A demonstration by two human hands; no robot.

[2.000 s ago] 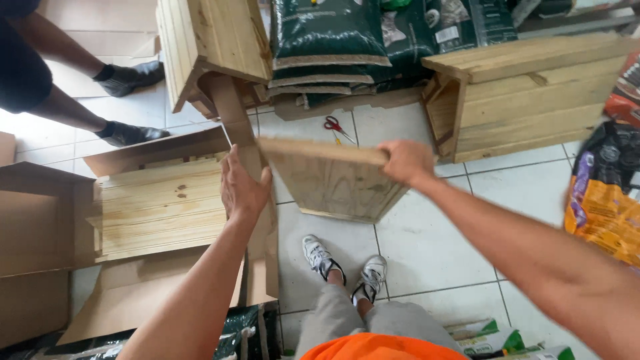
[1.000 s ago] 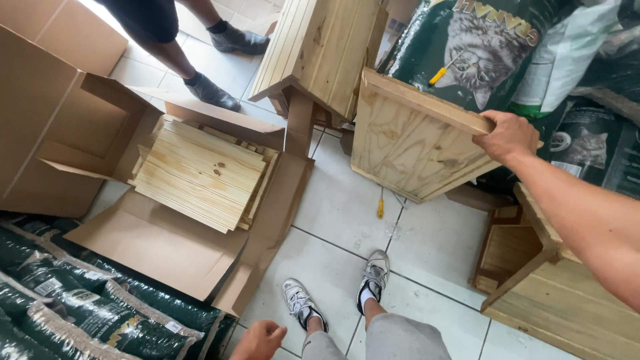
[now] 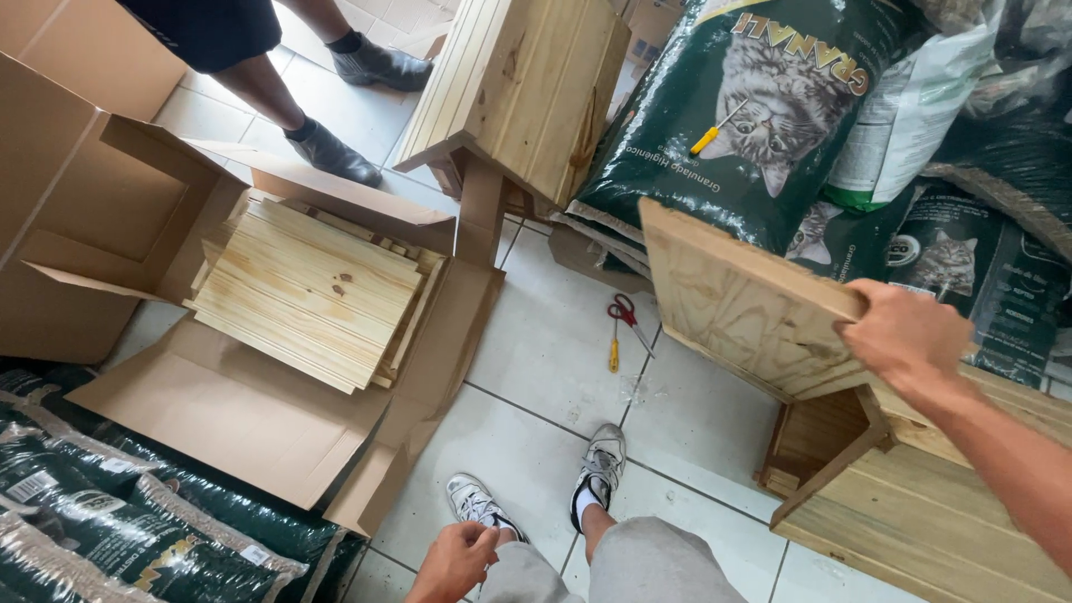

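My right hand [image 3: 909,331] grips the upper edge of a wooden panel [image 3: 741,310], which is held on edge beside the sacks, at the open end of a wooden pet house [image 3: 930,502]. Low in the view, my left hand [image 3: 461,557] is over my left shoe and knee, fingers curled; nothing shows in it. Red-handled scissors [image 3: 622,310] and a yellow-handled screwdriver [image 3: 614,353] lie on the floor tiles. Another yellow-handled screwdriver [image 3: 705,140] rests on a cat litter sack [image 3: 662,167]. Grooved pine boards [image 3: 310,285] are stacked in an opened cardboard box [image 3: 243,402] at the left.
A second wooden house [image 3: 536,92] stands at the top middle. Beside it are the legs and black boots [image 3: 335,155] of another person. More green plastic sacks [image 3: 92,519] fill the lower left, and further sacks [image 3: 946,243] are stacked at the right. My shoes [image 3: 601,465] are on the tiles.
The panel, between both hands two seconds ago, is now in my right hand only, farther right by the sacks and the wooden house. My left hand has let it go and dropped low. The view has turned.
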